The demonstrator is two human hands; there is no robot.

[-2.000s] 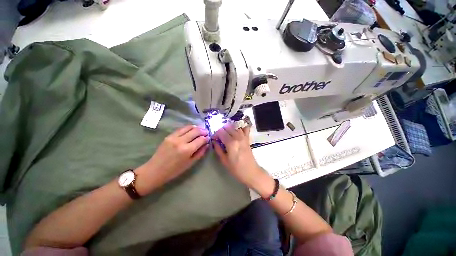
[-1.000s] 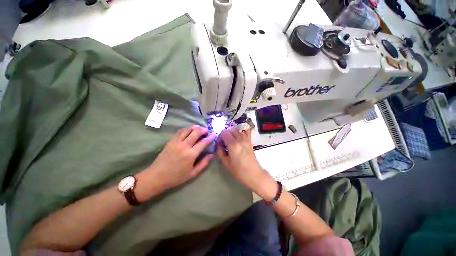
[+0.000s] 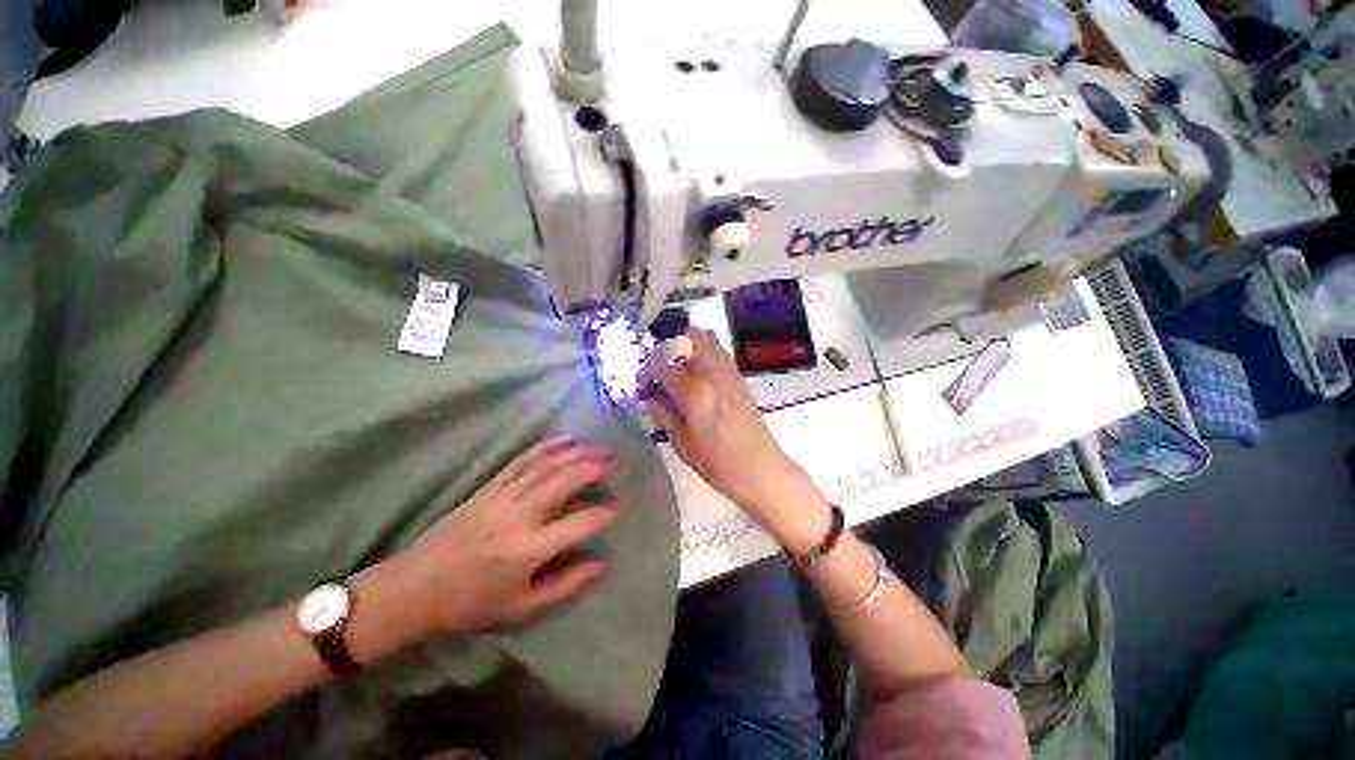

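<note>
A large olive-green garment [image 3: 297, 446] lies spread left of and under the head of the white "brother" sewing machine [image 3: 951, 193]. A white care label [image 3: 430, 316] shows on it. My left hand [image 3: 513, 535] lies flat on the cloth, fingers spread, below and left of the needle area. My right hand [image 3: 710, 413] is at the right side of the needle area, fingers bent beside the cloth edge; the glare of the lamp [image 3: 617, 356] hides the needle and presser foot. Whether my right fingers grip the cloth or a small machine part cannot be told.
A dark phone-like rectangle [image 3: 771, 324] with a red patch lies under the machine arm, beside a small dark piece [image 3: 837, 358]. A slim grey item [image 3: 976, 376] lies farther right. Green cloth [image 3: 1025, 609] hangs at my right. A pale crate [image 3: 1152, 386] stands beyond the table end.
My left hand has moved down and left, away from the needle, and opened flat. My right hand has stayed close to the needle. The view has shifted, and the dark rectangle's screen has lit up.
</note>
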